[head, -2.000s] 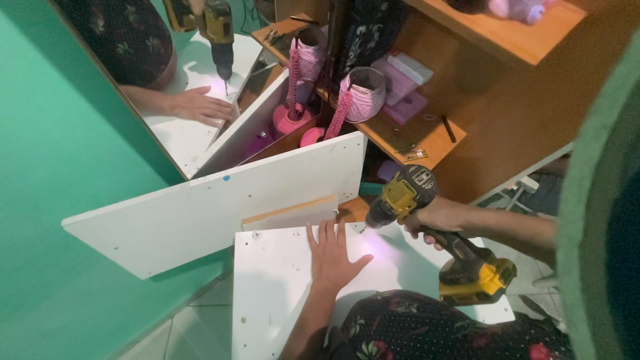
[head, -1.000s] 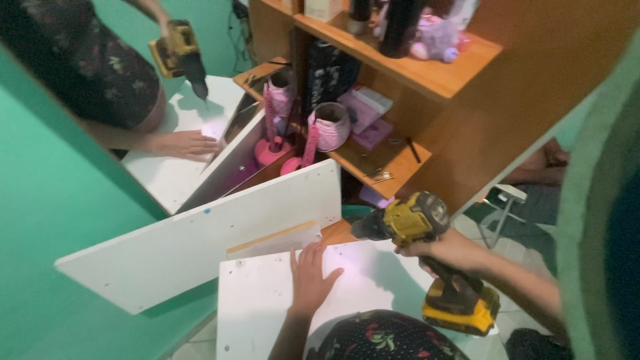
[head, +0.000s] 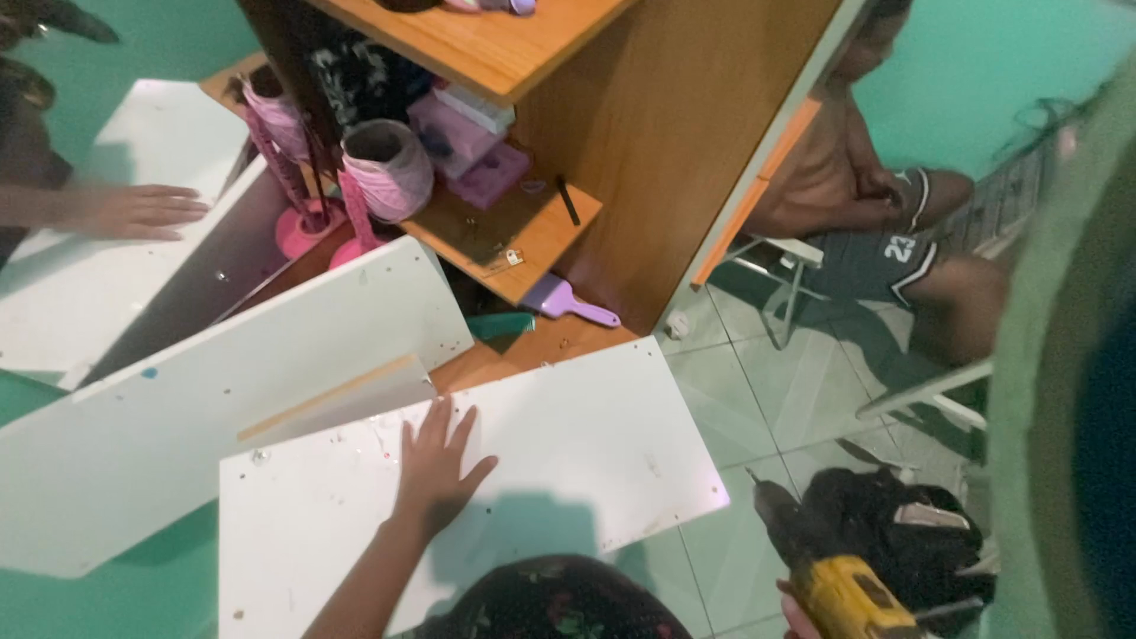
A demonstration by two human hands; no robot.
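Note:
My left hand (head: 437,475) lies flat with spread fingers on a white board (head: 568,426), its fingertips near the board's far edge. At the lower right my right hand (head: 796,614), mostly cut off by the frame, holds a yellow and black cordless drill (head: 848,586). The drill's bit points up and left, beside the board's right corner and apart from it. Small holes show near the board's edges. Behind it a second white board (head: 293,355) stands on edge, with a smaller piece (head: 346,404) between the two.
A wooden shelf unit (head: 674,133) holds a pink yarn-wrapped jar (head: 388,169), a purple hairbrush (head: 568,300) and a green comb (head: 501,325). A mirror on the left reflects the work. Another person (head: 852,195) sits at the right near a folding chair (head: 790,257). Dark cloth (head: 887,524) lies on the tiled floor.
My right hand has moved the drill from above the board to beyond its right corner. My left hand stays on the board. The view has shifted right.

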